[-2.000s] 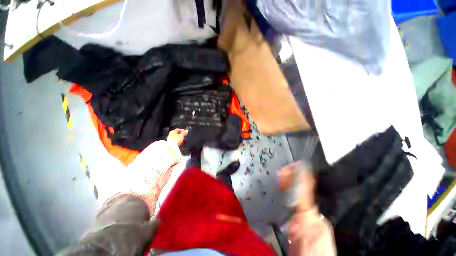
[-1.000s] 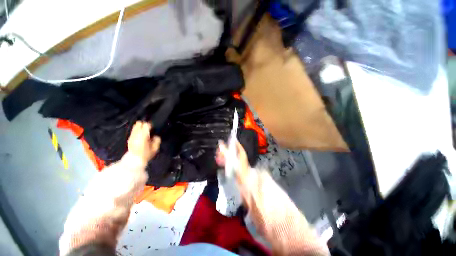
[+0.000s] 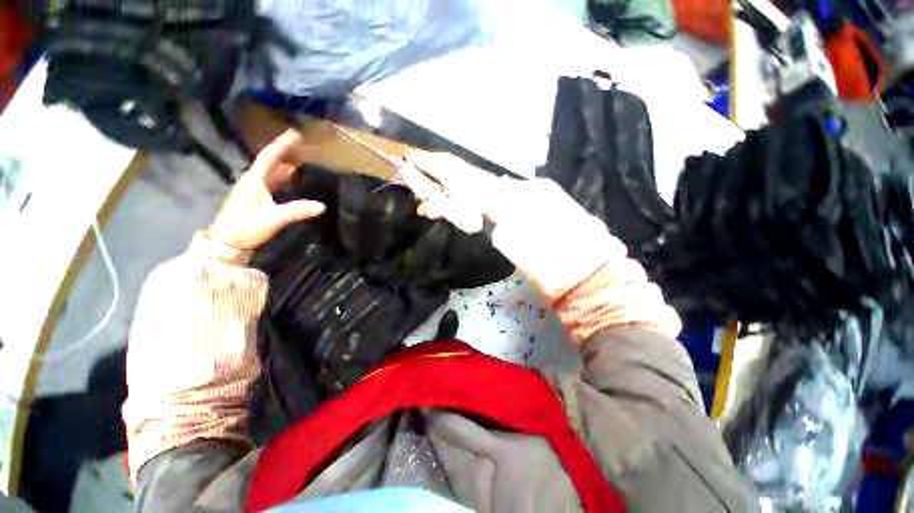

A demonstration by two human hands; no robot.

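Note:
A black backpack with darker patterned bands (image 3: 346, 311) is in front of my red apron. My left hand (image 3: 263, 200) is at its upper left, thumb and fingers apart with black fabric between them; whether they grip it is unclear. My right hand (image 3: 466, 195) is shut on scissors (image 3: 374, 148), above the backpack's upper right part. The thin silver blades point up and left towards my left hand. Pale material shows around the handles. The backpack's lower edge is hidden by the apron and my left sleeve.
Another dark backpack (image 3: 150, 65) lies at the upper left. A white table (image 3: 501, 85) holds a clear plastic bag (image 3: 371, 35) and black pieces (image 3: 601, 140). Thick stacked black backpacks (image 3: 792, 220) stand at right. Brown cardboard (image 3: 341, 150) is behind the backpack. Scraps dot the grey floor (image 3: 511, 316).
The view has swung to the right. The backpack now appears nearer my body and covers part of the cardboard. My left hand has opened wider; the scissors now point up and left.

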